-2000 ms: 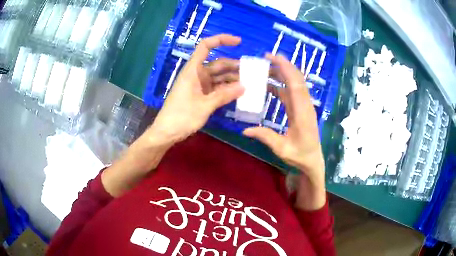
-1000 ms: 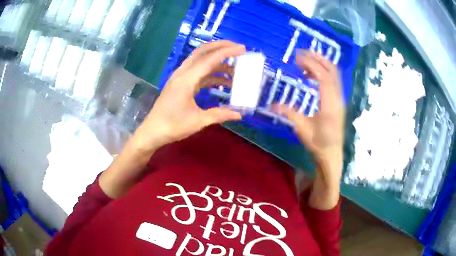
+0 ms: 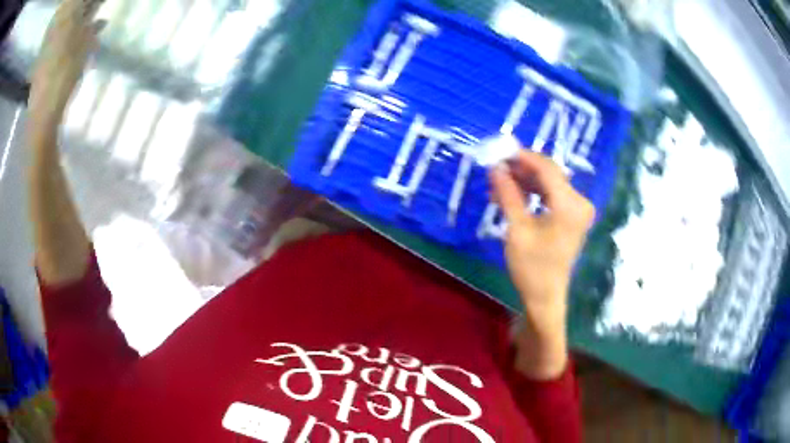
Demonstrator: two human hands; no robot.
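My right hand (image 3: 544, 203) is over the right part of the blue parts tray (image 3: 424, 91), thumb and fingers pinching a small white part (image 3: 497, 150). White T-shaped parts (image 3: 345, 138) lie in groups in the tray. My left hand (image 3: 65, 56) is stretched out to the upper left, by the clear blister tray, near the picture's top edge. It is blurred, and I cannot tell whether it holds anything. The blister tray holds rows of white blocks (image 3: 139, 125), also blurred. The white block seen earlier between my hands is no longer there.
A heap of loose white parts (image 3: 671, 234) lies right of the blue tray, with a narrow clear tray (image 3: 745, 277) beyond it. A crumpled clear bag (image 3: 619, 65) and a white slip (image 3: 528, 30) are at the tray's far edge. A white sheet (image 3: 143, 281) lies lower left.
My left hand has moved from the middle to the far upper left, and the white block has left the middle. My right hand now pinches a small white part over the blue tray.
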